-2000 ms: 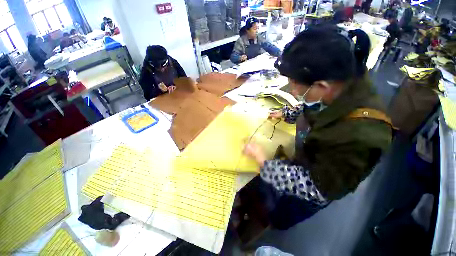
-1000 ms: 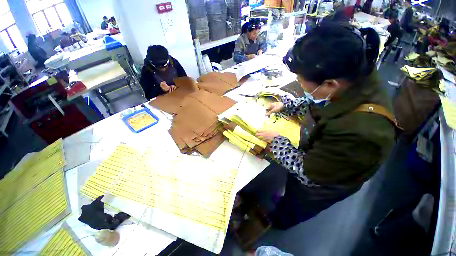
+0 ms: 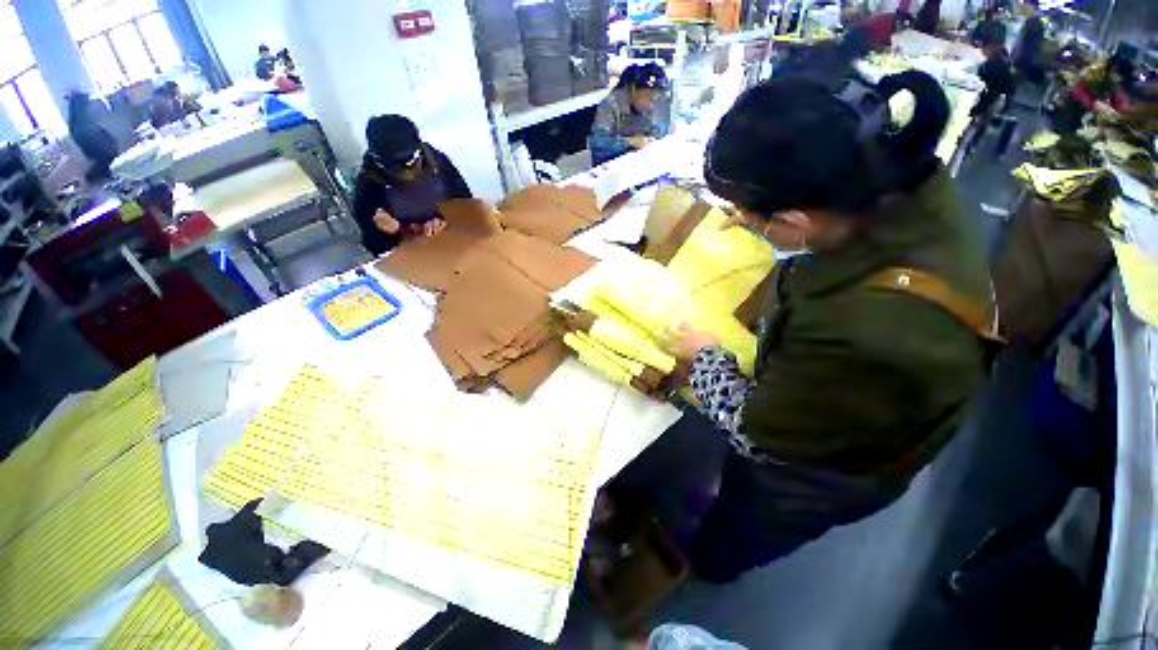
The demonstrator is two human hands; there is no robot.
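Neither of my hands can be made out. A pale bluish patch [image 3: 686, 639], possibly a sleeve, is cut off by the bottom edge. Nearest in front, yellow striped sheets [image 3: 406, 470] lie flat on the white-covered table [image 3: 629, 438]. More yellow striped panels [image 3: 89, 508] lie at the left. A crumpled black cloth scrap [image 3: 254, 546] lies beside the striped sheets, with a small beige piece [image 3: 272, 604] next to it. Rust-brown cut panels [image 3: 495, 292] lie in overlapping stacks mid-table.
A person in a dark green jacket [image 3: 876, 330] stands at the table's right side, handling yellow panels [image 3: 698, 273]. Two people sit across the table [image 3: 406, 191]. A blue tray [image 3: 352, 309] with yellowish contents lies near the far edge. A white pillar [image 3: 394, 102] stands behind.
The standing person has turned a large yellow sheet away from the striped sheets, uncovering brown stacks, and now leans over spread yellow panels. The pale patch at the bottom edge has shifted slightly.
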